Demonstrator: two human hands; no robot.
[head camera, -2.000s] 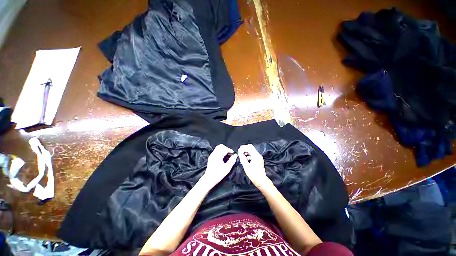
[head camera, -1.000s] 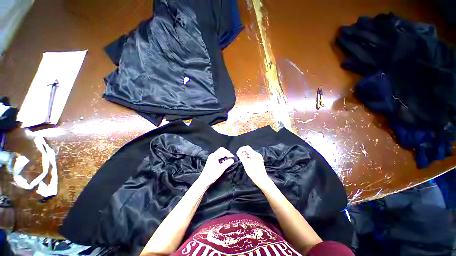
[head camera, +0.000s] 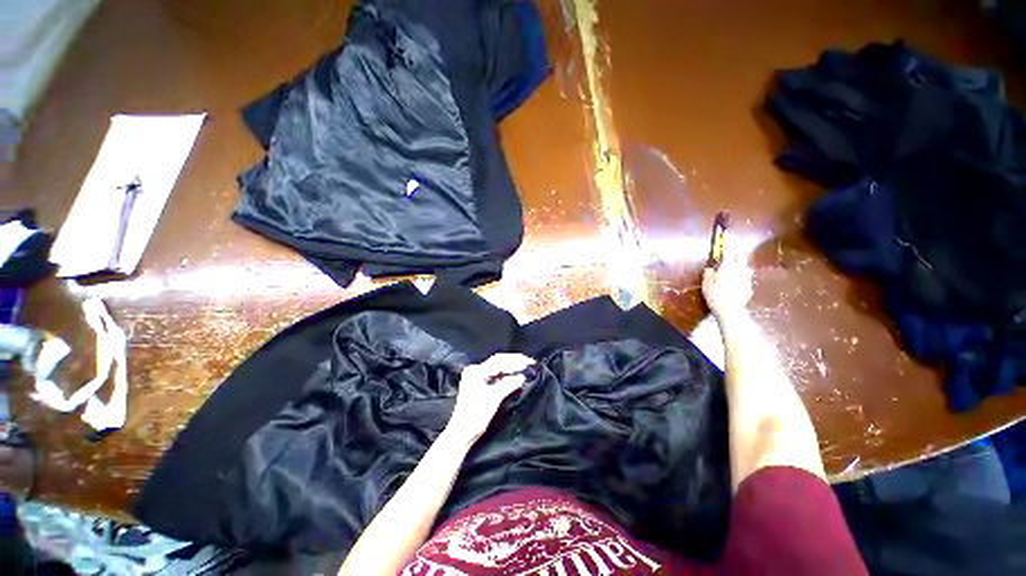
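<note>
A black jacket lies spread on the table nearest my body, shiny wrinkled lining up, with a matte black band around its edge. My left hand pinches the lining near the jacket's middle. My right hand is stretched out to the right of the jacket, at the lower end of a small yellow and black cutter. The fingers touch or nearly touch the cutter; glare hides whether they grip it.
A stack of lined jackets lies beyond the jacket. Dark garments are heaped far right. Paper with a pen and a looped white strip are left. The brown table curves at lower right.
My right hand has left the jacket's middle and moved right and forward to the cutter. My left hand stays at the lining, slightly lower. The jacket's right side has drawn inward.
</note>
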